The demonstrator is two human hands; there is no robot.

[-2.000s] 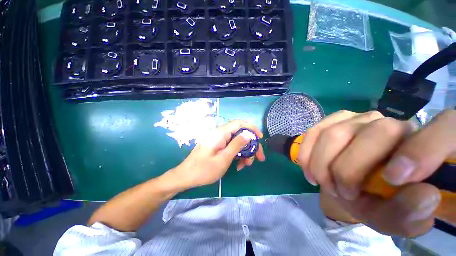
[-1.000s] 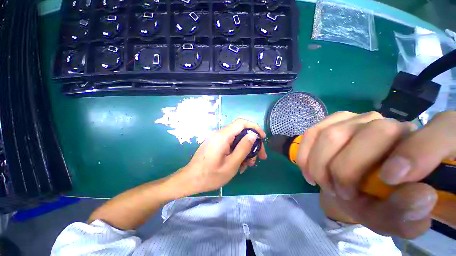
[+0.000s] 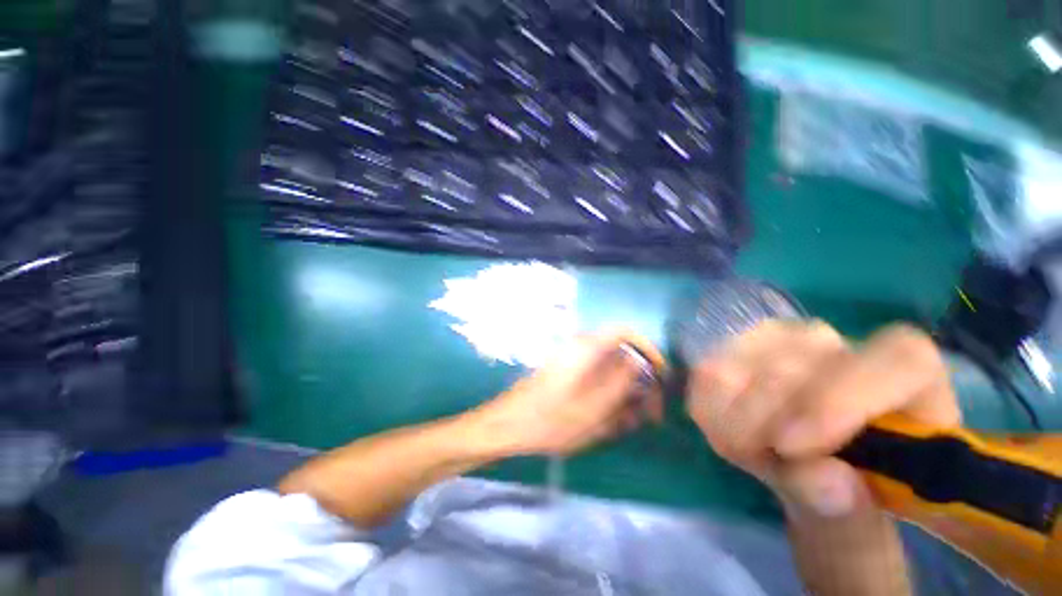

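Observation:
The frame is motion-blurred. My left hand (image 3: pixel 588 396) holds a small round black unit (image 3: pixel 638 361), mostly covered by the fingers. My right hand (image 3: pixel 815 402) is closed around the orange and black electric screwdriver (image 3: pixel 961 472), whose body runs off to the lower right. The driver's nose and bit cannot be made out; the fist is close to the right of my left hand. The round grey screw dish (image 3: pixel 740 312) lies just behind my right hand and is partly covered by it.
A black compartment tray (image 3: pixel 489 239) of round units stands at the back. White small parts (image 3: pixel 507 312) lie in front of it. More stacked black trays (image 3: pixel 186 291) are at left. A clear bag of small parts (image 3: pixel 856 146) lies back right, and a black box (image 3: pixel 996 309) at right.
The view has shifted and blurred, with the bench things now further right and lower. My right hand with the screwdriver has turned, showing more of the driver's body. Both hands still hold their things.

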